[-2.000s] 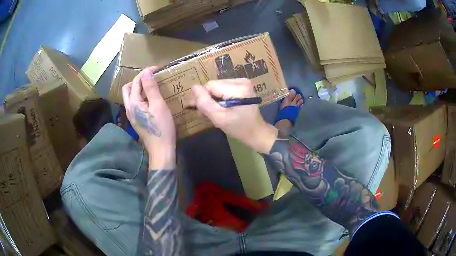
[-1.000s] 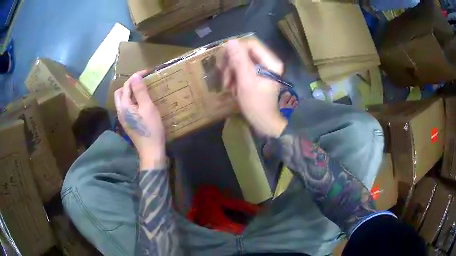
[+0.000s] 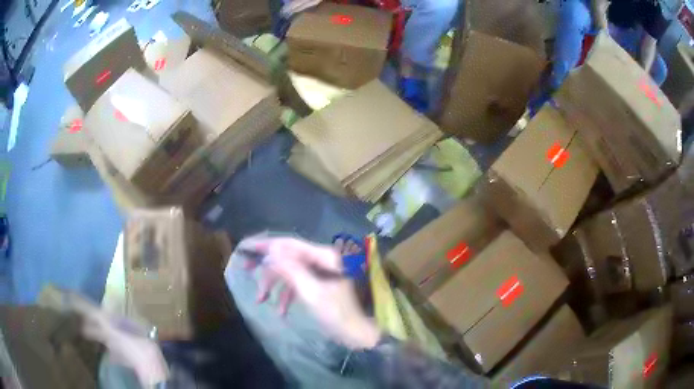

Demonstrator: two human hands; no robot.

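My left hand [image 3: 125, 342] is blurred at the lower left, with its fingers towards a brown carton [image 3: 34, 346] cut off by the edge. Whether it touches or grips that carton, I cannot tell. My right hand [image 3: 308, 281] is over my right leg, palm partly turned up and fingers loosely spread. A dark slim pen [image 3: 326, 264] shows blurred across it, held in the hand. A brown carton with a printed side [image 3: 156, 266] stands between my hands and the left floor area; neither hand visibly holds it.
Cartons with orange-red stickers [image 3: 498, 292] lie close on the right, others [image 3: 137, 118] at the upper left. A pile of flat cardboard pads [image 3: 365, 140] is ahead. Other people's legs [image 3: 430, 38] show at the top, and an arm [image 3: 647, 57] at the upper right.
The view has swung up and to the right. My hands have come apart, off the carton they were marking. My left hand is now low at the left; my right hand has opened somewhat.
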